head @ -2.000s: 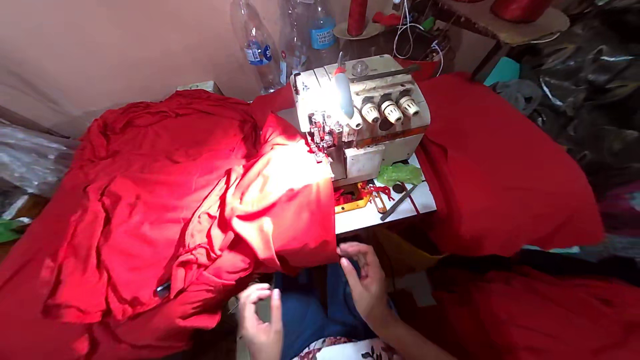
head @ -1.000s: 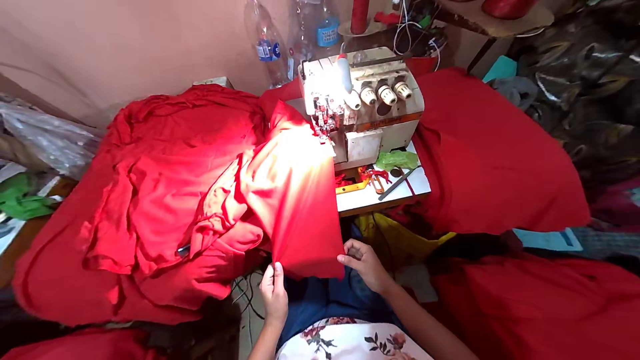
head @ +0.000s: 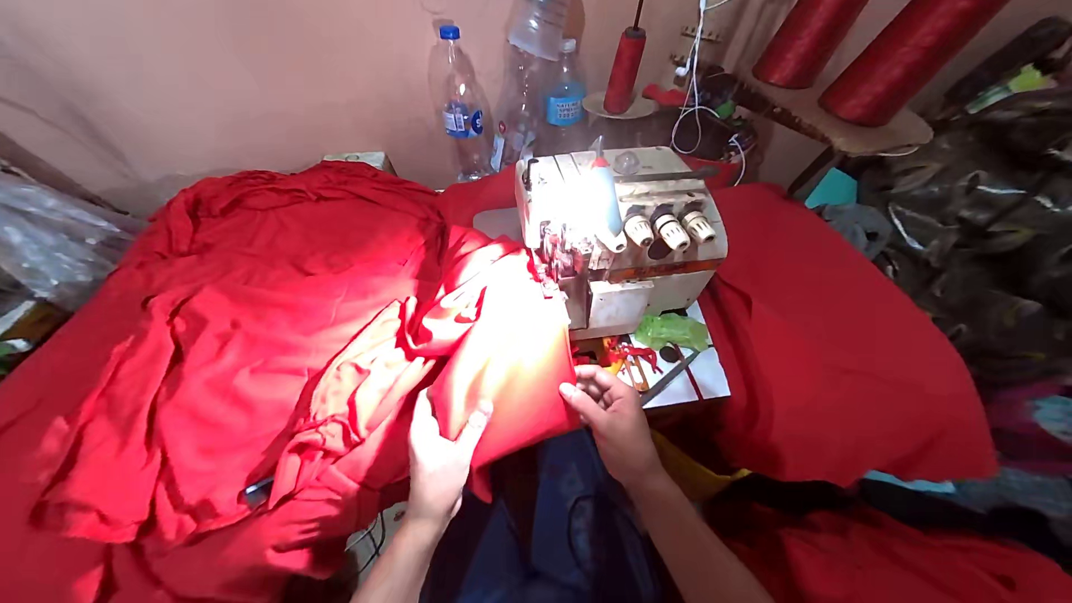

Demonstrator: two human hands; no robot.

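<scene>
A brightly lit red fabric piece (head: pixel 511 368) runs from the needle area of a white overlock sewing machine (head: pixel 624 243) toward me. My left hand (head: pixel 444 456) holds the left side of this piece, thumb on top and the fingers partly hidden under it. My right hand (head: pixel 611 414) pinches its right edge near the front of the machine. The fabric's front edge hangs over my lap. To the left, a large heap of red cloth (head: pixel 276 276) joins or touches the piece; I cannot tell which. The needle and presser foot are lost in glare.
Plastic bottles (head: pixel 462 126) stand by the wall behind the machine. Red thread cones (head: pixel 808 42) sit on a stand at the back right. A green plastic wrapper (head: pixel 672 332) and small tools (head: pixel 641 360) lie before the machine. More red cloth (head: pixel 846 335) spreads to the right.
Two seconds ago my left hand was apart from the fabric; one second ago it held the front corner. It now holds the left side, farther up. The view has moved closer to the machine.
</scene>
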